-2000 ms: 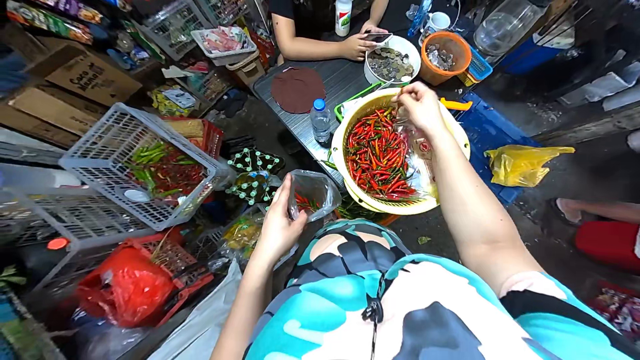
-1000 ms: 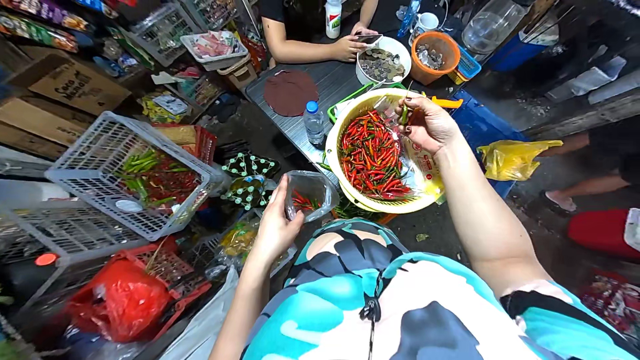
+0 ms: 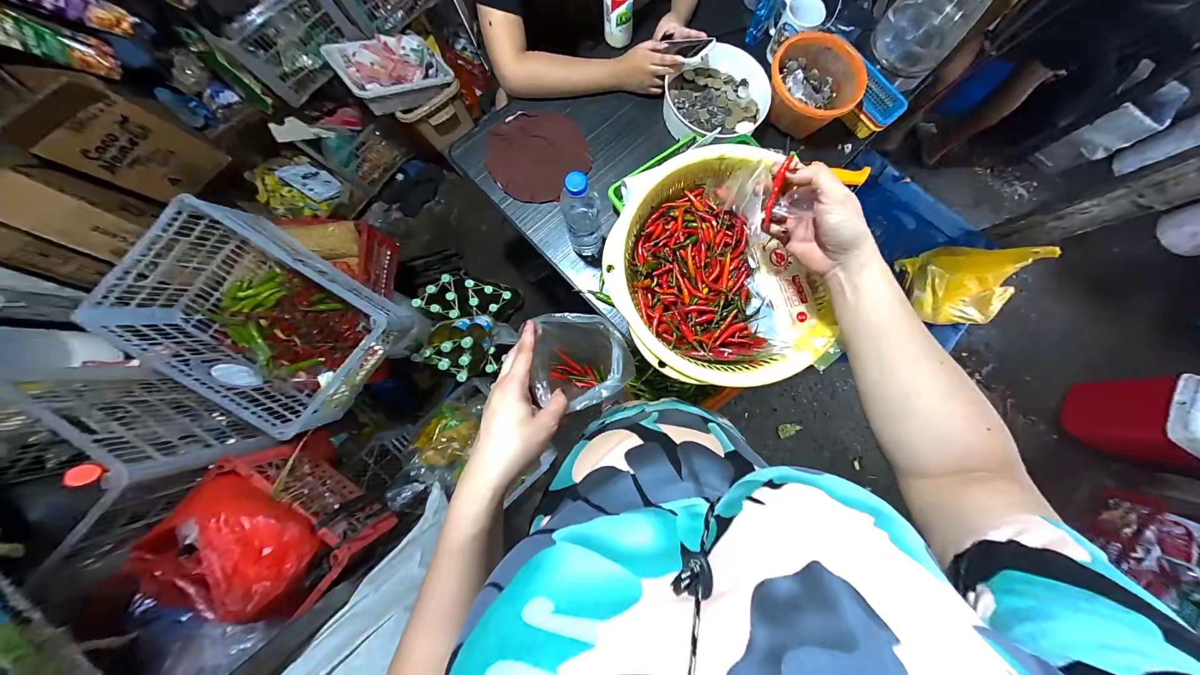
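My left hand (image 3: 517,412) holds the rim of an upright clear plastic bag (image 3: 586,361), whose mouth gapes upward. A few red chilies (image 3: 574,371) lie inside it. My right hand (image 3: 817,211) is raised over the right side of a yellow plastic colander (image 3: 623,281), with a red chili pepper (image 3: 778,187) between thumb and fingers. Many red chilies (image 3: 689,272), some greenish or orange, heap in the colander's left part. A clear plastic bag with red print (image 3: 783,295) lies on its right side, below my right hand.
The dark table (image 3: 534,220) bears a water bottle (image 3: 581,220), a brown round mat (image 3: 536,157), a white bucket of coins (image 3: 717,98) and an orange bucket (image 3: 817,84). A person's forearms (image 3: 572,73) rest there, hands on a phone. A grey crate (image 3: 234,300) stands left, a yellow bag (image 3: 966,281) right.
My right hand was at the colander's far right side two seconds ago; now a red chili shows in its fingers. My left hand has stayed at the clear bag.
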